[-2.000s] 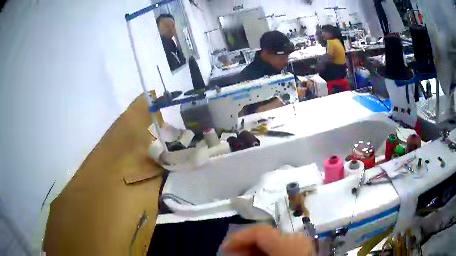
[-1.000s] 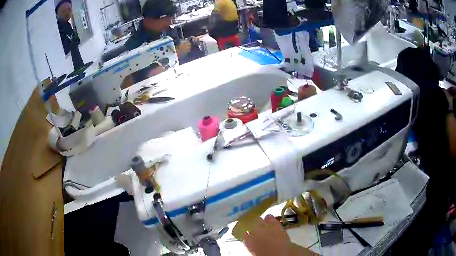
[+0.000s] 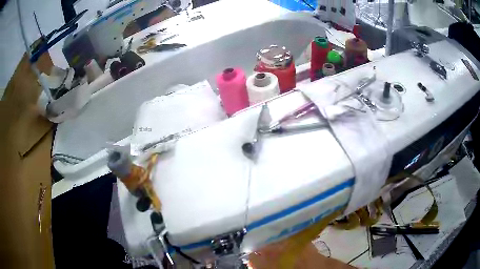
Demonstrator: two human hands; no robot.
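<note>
The white sewing machine arm (image 3: 210, 178), with a blue stripe, fills the middle. My right hand (image 3: 295, 258) shows only in part at the bottom edge, below the arm, blurred and cut off. A mustard band (image 3: 310, 231) lies against it; whether the fingers grip it cannot be told. My left hand is not in view. Dark fabric (image 3: 79, 220) lies at the lower left, beside grey cloth (image 3: 117, 215). The metal needle-end parts (image 3: 229, 244) show at the bottom; needle tip and presser foot are hidden or cut off.
Thread cones, pink (image 3: 231, 90) and white (image 3: 262, 88), stand behind the arm near a red jar (image 3: 279, 65). White cloth (image 3: 363, 152) wraps the arm. Slim tools (image 3: 300, 126) lie on top. Papers (image 3: 447, 199) and dark sticks (image 3: 405, 229) lie right. Brown board (image 3: 23, 157) is left.
The view has swung right and down, nearer the machine arm; the person opposite has left the picture. My right hand now sits lower in the picture and shows less.
</note>
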